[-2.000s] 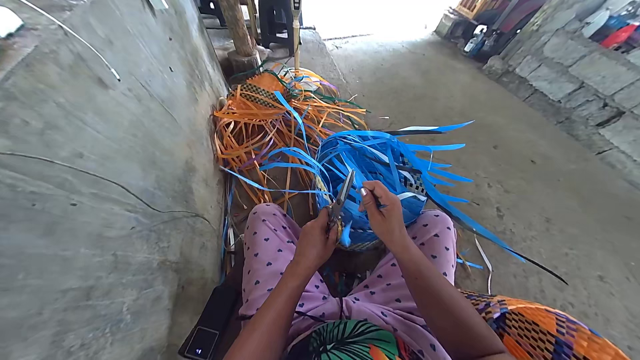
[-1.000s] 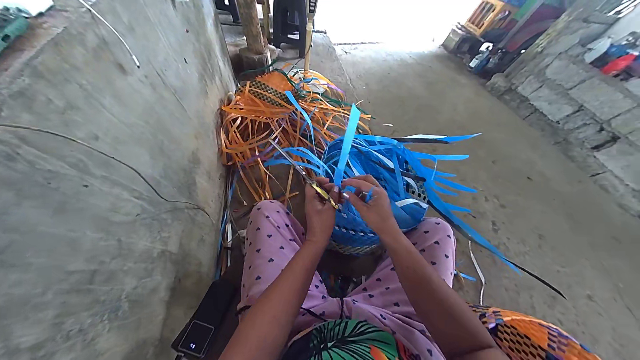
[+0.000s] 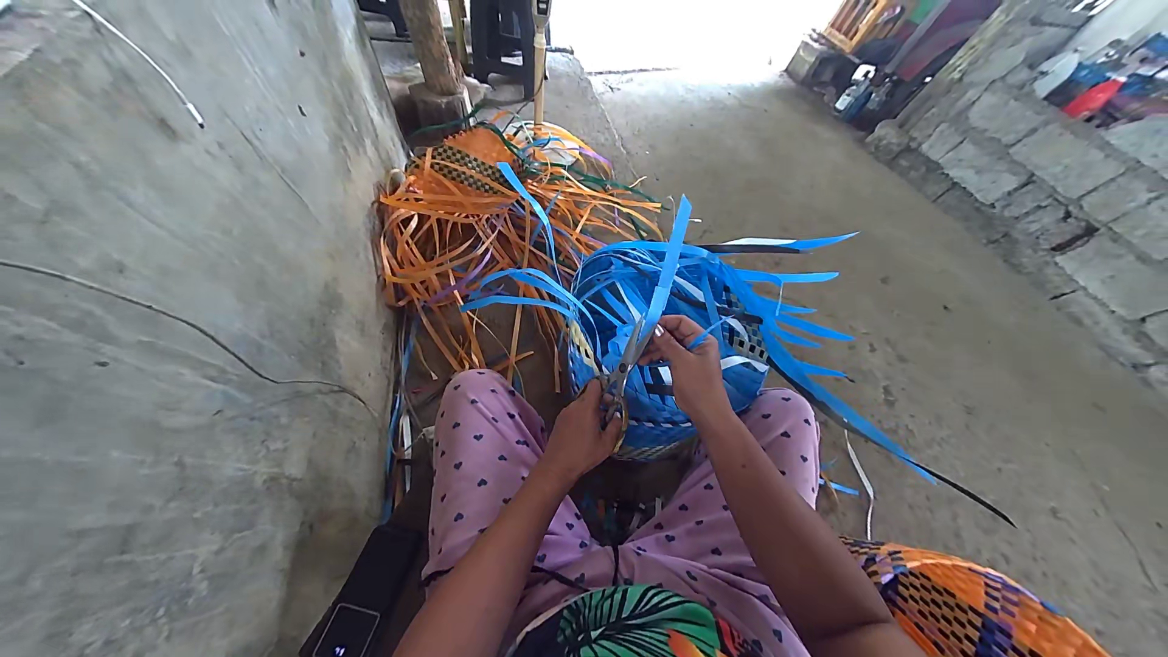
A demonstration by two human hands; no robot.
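Between my knees sits a blue woven basket of plastic strapping [image 3: 662,424], its long loose strips fanning out to both sides. My left hand [image 3: 584,433] holds a pair of scissors [image 3: 622,372] by the handles at the basket's near left side, blades pointing up and away. Just right of the blades, my right hand [image 3: 689,365] pinches blue strapping between thumb and fingers. One wide blue strip [image 3: 673,260] stands up beside the blades. Whether the blades touch it I cannot tell.
A concrete wall [image 3: 182,319] runs along my left. Ahead lies an unfinished orange woven piece [image 3: 474,151] with many loose strips. An orange and dark woven piece [image 3: 976,593] is at my lower right. A block wall [image 3: 1040,164] stands at the far right, and a wooden post [image 3: 431,46] ahead.
The scissors have swung from pointing up and left to pointing up and right, beside the upright blue strip. My right hand has stayed close to the basket's strips.
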